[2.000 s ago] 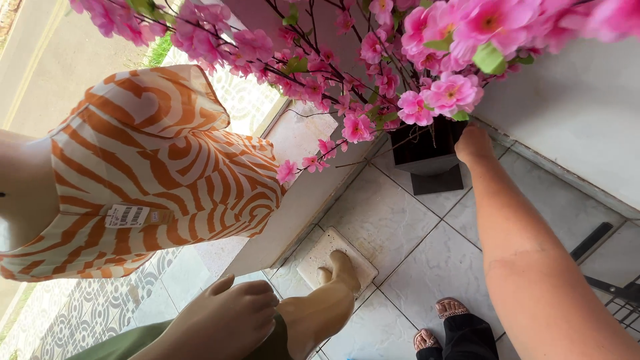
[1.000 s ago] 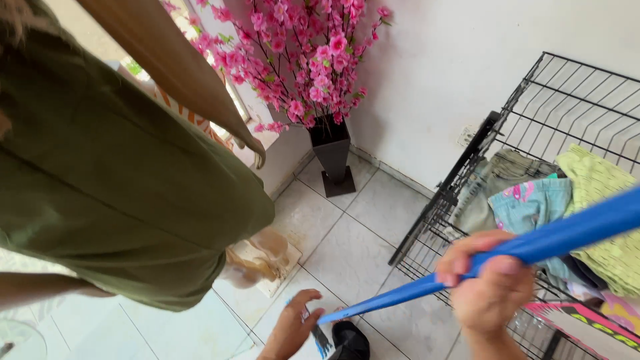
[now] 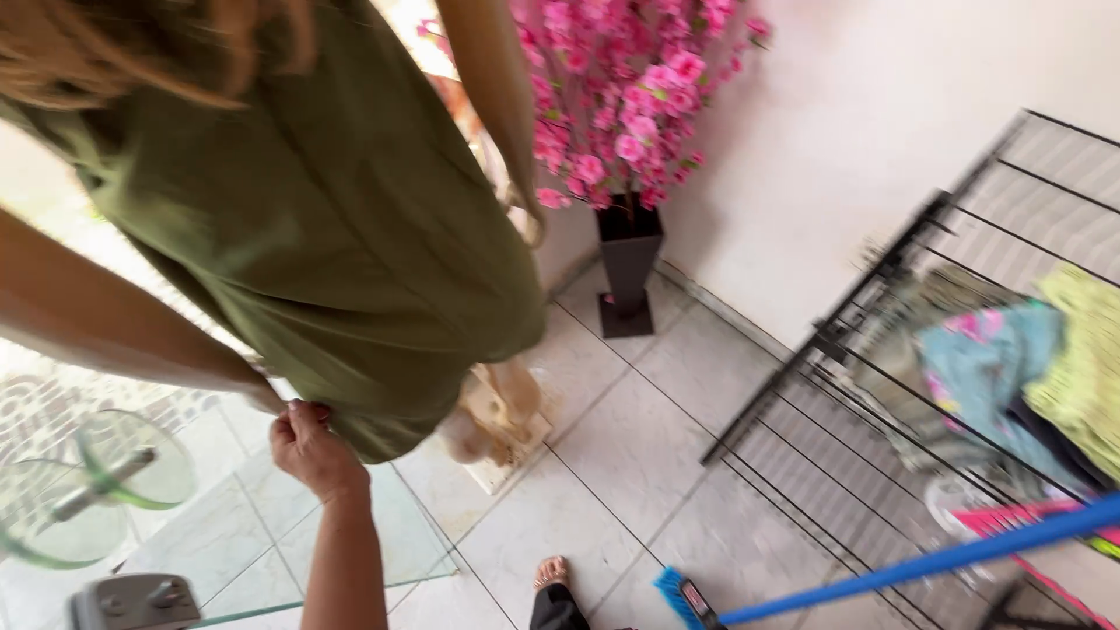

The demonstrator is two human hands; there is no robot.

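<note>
My left hand (image 3: 319, 451) pinches the side of the olive-green dress (image 3: 350, 227) on a mannequin seen from behind, close to the mannequin's hand. A broom with a blue handle (image 3: 919, 560) slants in from the right edge, its blue bristles (image 3: 675, 598) low over the floor tiles. My right hand is out of view. Behind the mannequin, pink artificial blossoms (image 3: 634, 114) rise from a tall dark planter (image 3: 630, 262) in the corner. The mannequin's feet (image 3: 494, 411) stand on a pale square base (image 3: 499, 468).
A black wire basket rack (image 3: 779, 385) with folded clothes (image 3: 993, 359) stands at the right. At lower left are a glass panel (image 3: 341, 551) with a metal fitting (image 3: 136, 602) and round glass discs (image 3: 136, 459). My foot (image 3: 551, 573) shows at the bottom.
My left hand has moved from near the lower end of the broom to the dress, and now grips its fabric. My right hand, on the handle a second ago, has left the view.
</note>
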